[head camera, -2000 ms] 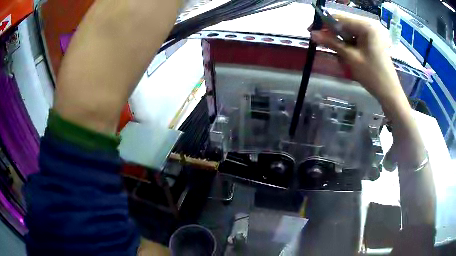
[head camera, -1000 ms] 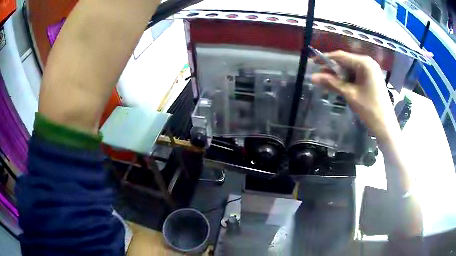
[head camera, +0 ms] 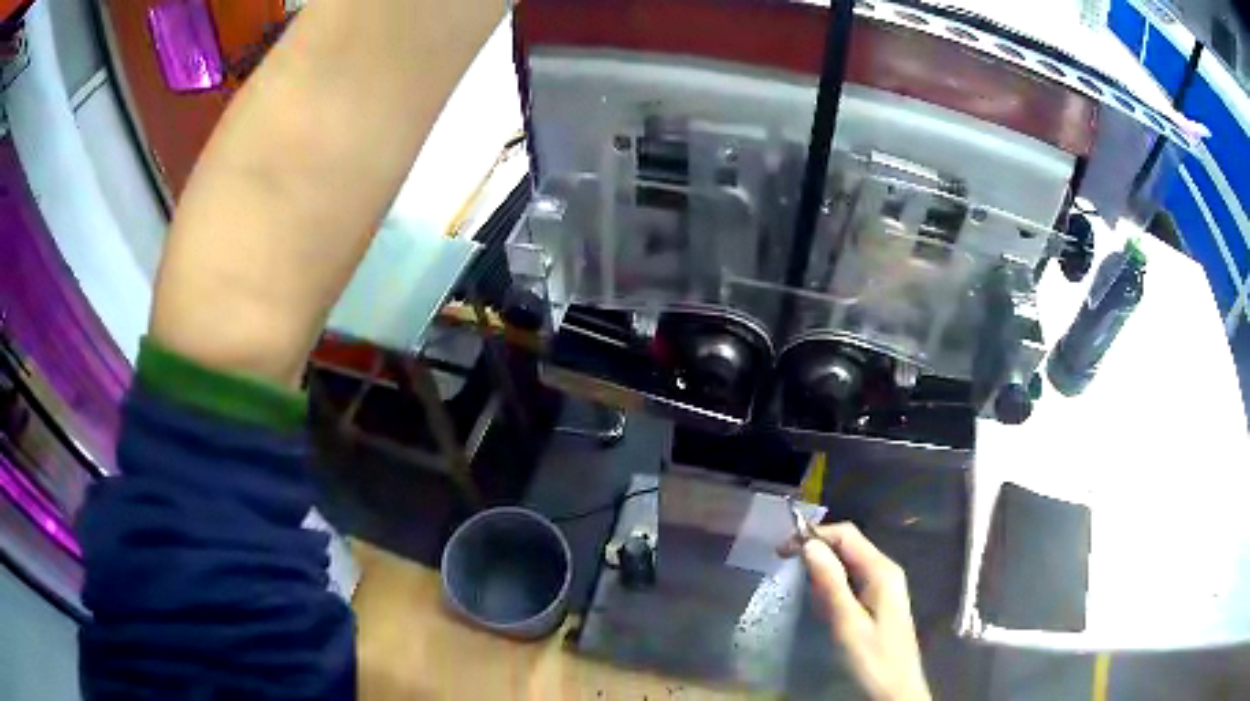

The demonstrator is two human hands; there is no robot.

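A long black strap (head camera: 824, 151) hangs from the top edge of the picture, in front of the machine's clear guard (head camera: 740, 206), down towards the gap between two dark rollers (head camera: 717, 362). Its lower end is hard to make out. My right hand (head camera: 861, 603) is low in front of the machine, below the rollers and apart from the strap. Its fingertips pinch a small thin tool (head camera: 799, 520), pointing up. My left forearm rises at the left and leaves the picture at the top; my left hand is out of view.
A dark grey bucket (head camera: 507, 572) stands below left of the rollers, beside a small black fitting (head camera: 635, 559). A dark bottle (head camera: 1099, 318) and a black pad (head camera: 1038, 559) are on the white table (head camera: 1165, 452) at the right.
My right hand has moved down from beside the upper strap to below the rollers, with the tool. The view has tilted down, and the strap bundle at the top left has left it.
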